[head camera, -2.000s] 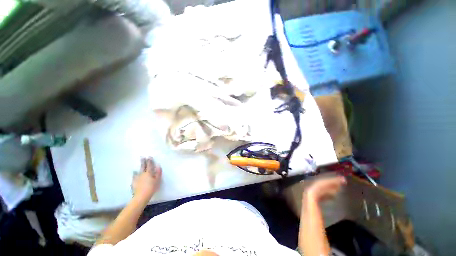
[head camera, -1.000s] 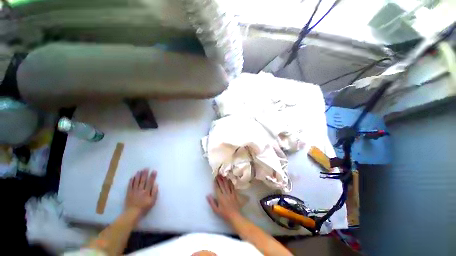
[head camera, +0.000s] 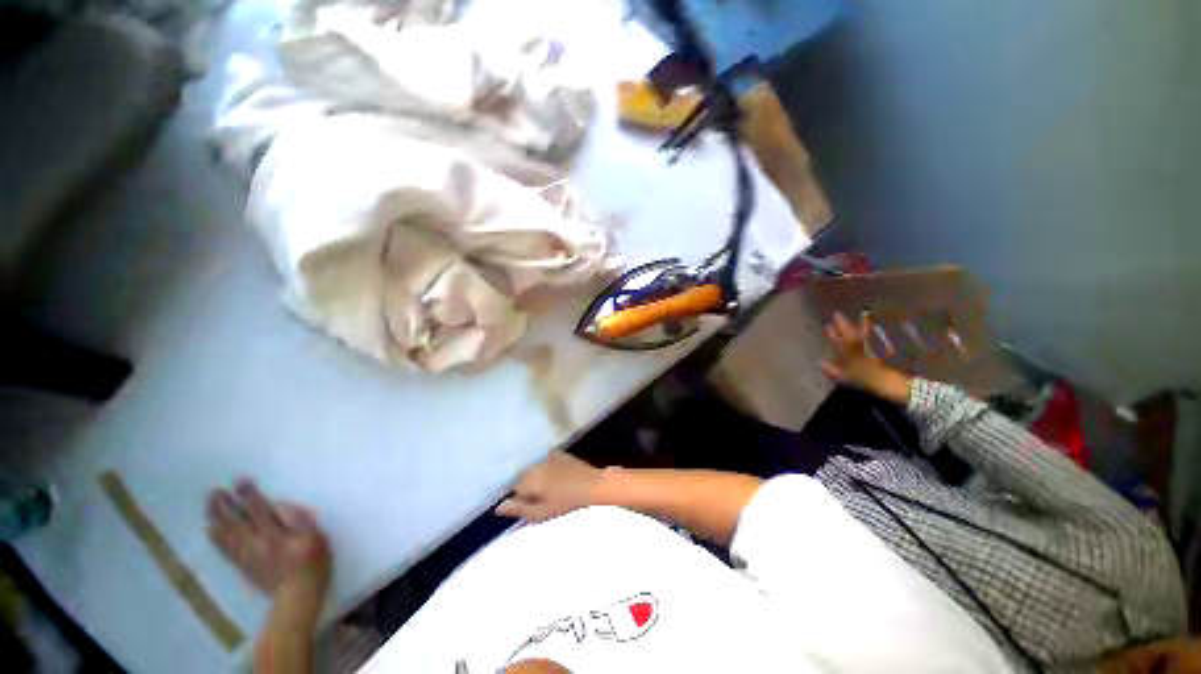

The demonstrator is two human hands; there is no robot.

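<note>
A crumpled pile of cream cloth [head camera: 382,211] lies on the white pressing table [head camera: 356,448]. The steam iron [head camera: 655,311] with its orange-brown handle rests near the table's front edge, right of the pile; neither hand touches it. My left hand [head camera: 270,540] lies on the table at lower left with its fingers apart, holding nothing. My right hand [head camera: 556,487] is at the table's near edge; its fingertips are bent and hard to make out. A narrow tan strip [head camera: 171,560] lies left of my left hand.
Another person in a checked shirt [head camera: 1040,527] stands close at my right, one hand [head camera: 863,358] over a cardboard box [head camera: 922,310]. A yellow-tan block [head camera: 645,108] and black hose [head camera: 742,184] are behind the iron. A bottle [head camera: 24,507] is at far left.
The view has swung right and down. My right hand has moved off the table top beside the cloth to the near edge. Another person in a checked shirt now shows at the right.
</note>
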